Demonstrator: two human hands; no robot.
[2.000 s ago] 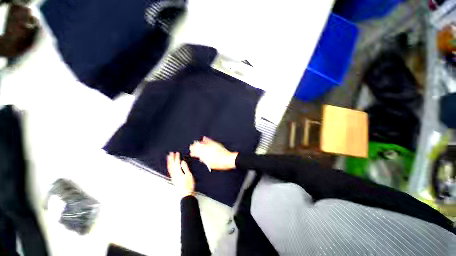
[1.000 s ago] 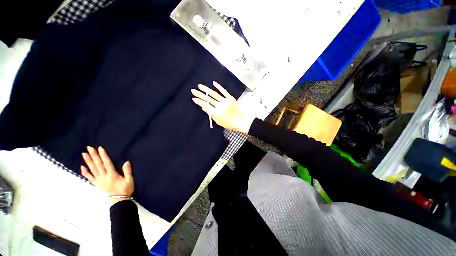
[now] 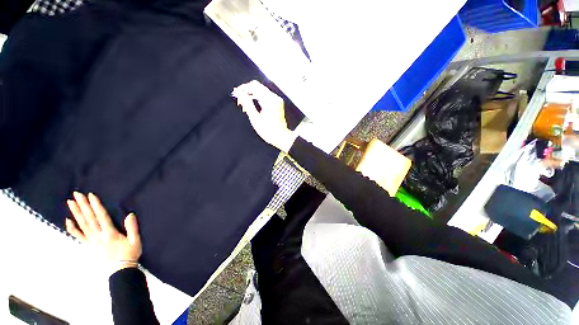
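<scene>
A navy-black garment body lies flat on the white table, with checked lining showing at its lower left edge and near its right corner. My left hand lies flat on the garment's near left part, fingers apart and empty. My right hand is over the garment's right part, fingertips drawn together at the cloth; whether something thin is between them cannot be made out. A silver metal plate lies along the garment's far right edge.
A black phone lies on the table at near left. Blue bins stand beyond the table's right edge. A wooden stool, black plastic bags and a shelf with mixed items are at right. A checked-edged cloth piece lies beside the plate.
Since the frame one second ago, my right hand has gone from spread with a thin pale stick to bent with fingertips together, slightly farther up the cloth. My left hand stays flat and open.
</scene>
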